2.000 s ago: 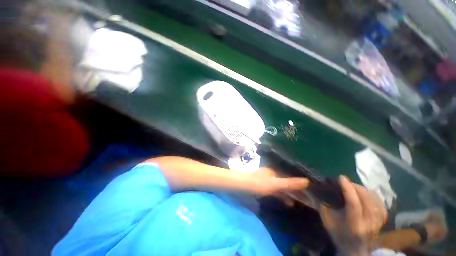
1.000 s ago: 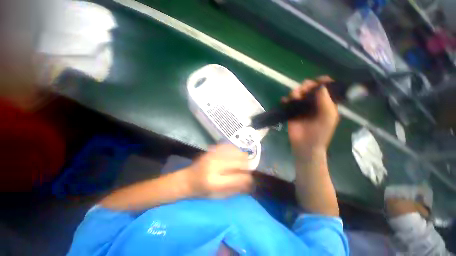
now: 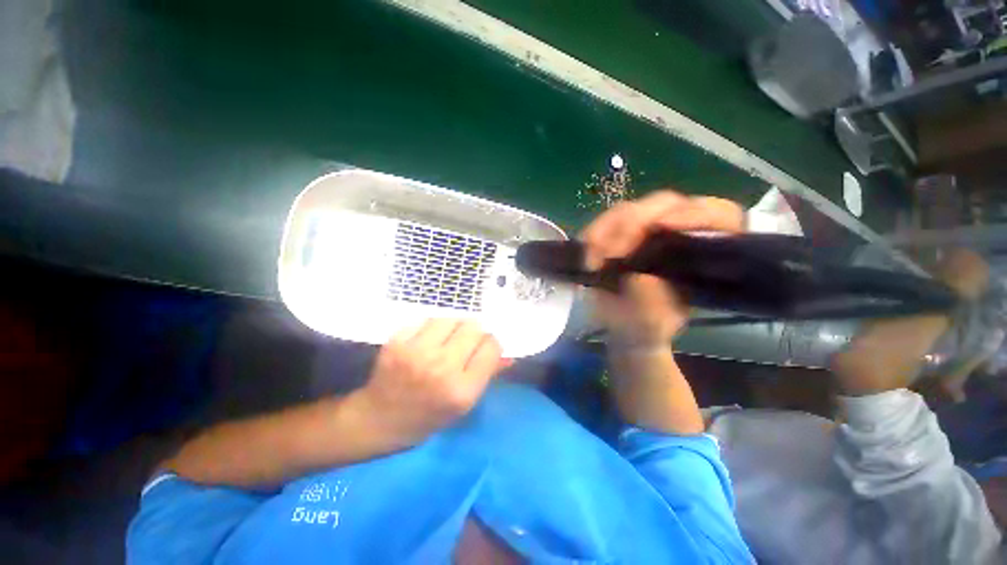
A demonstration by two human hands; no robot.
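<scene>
A white oblong housing [image 3: 353, 259] with rounded ends lies on the green bench with its hollow inside facing up. A slotted grille shows in its floor. My left hand [image 3: 436, 375] grips the housing's near wall with the fingers over the rim. My right hand [image 3: 652, 259] is closed around a black electric screwdriver [image 3: 729, 265], held nearly level, its front end over the housing's right end. The screwdriver's tip and what it touches there cannot be made out.
Loose screws [image 3: 608, 184] and a small white button [image 3: 617, 161] lie behind my right hand. A pale strip [image 3: 574, 77] runs along the green bench [image 3: 199, 121]. A neighbour's grey sleeve [image 3: 900, 441] and hand are at the right. A white cloth [image 3: 33, 99] is at the far left.
The housing now lies open side up and turned more level across the view. My left hand has moved onto its near wall. The screwdriver has swung over its right end.
</scene>
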